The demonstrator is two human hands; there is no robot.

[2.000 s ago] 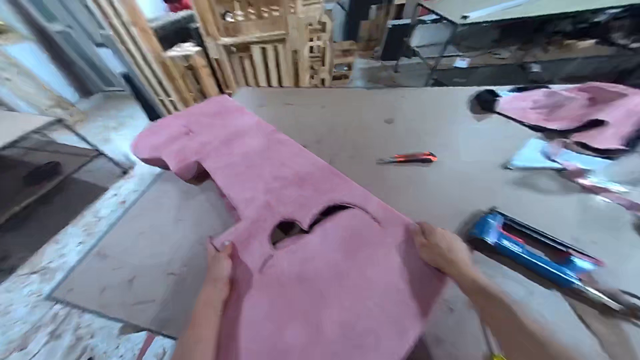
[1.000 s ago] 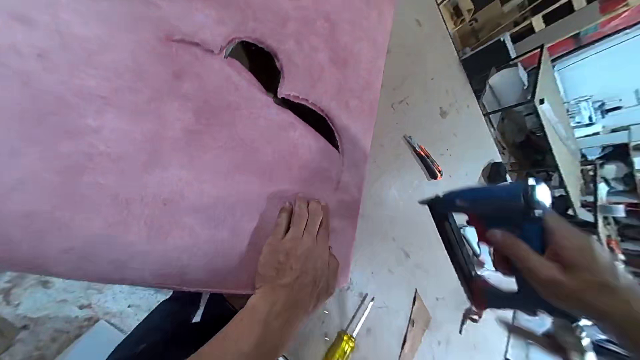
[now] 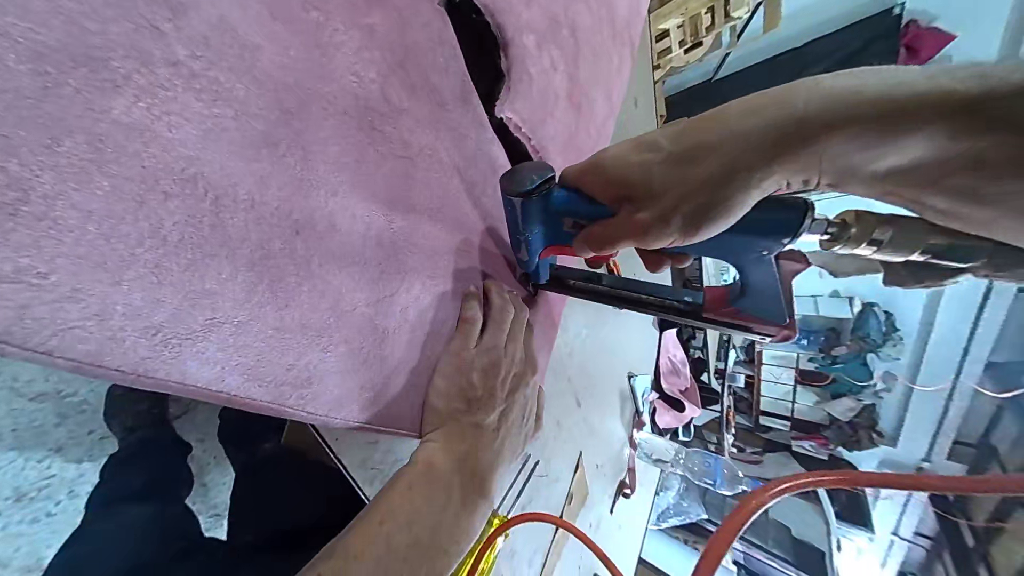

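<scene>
A large panel covered in pink suede-like fabric (image 3: 240,200) fills the left and middle of the view, with a dark curved opening (image 3: 478,64) near the top. My right hand (image 3: 664,188) is closed around a blue pneumatic staple gun (image 3: 528,212), whose nose meets the fabric just below the opening's lower end. Fingers of my left hand (image 3: 488,360) press flat on the fabric close beside that nose, near the panel's edge. A brass-coloured air fitting (image 3: 880,236) joins the back of the gun. Whether the trigger is pressed cannot be told.
Across the worktable (image 3: 596,384) and the foreground runs an orange air hose (image 3: 800,484). Near my left forearm lie a yellow-handled tool (image 3: 484,544) and a thin strip of board (image 3: 572,500). Farther off are a plastic bottle (image 3: 704,468), pink fabric scraps (image 3: 676,380) and wooden frames (image 3: 704,32).
My right hand has brought the staple gun from beside the panel onto the fabric; two seconds ago the gun lay on the table. My left hand stays on the panel. The view has turned strongly.
</scene>
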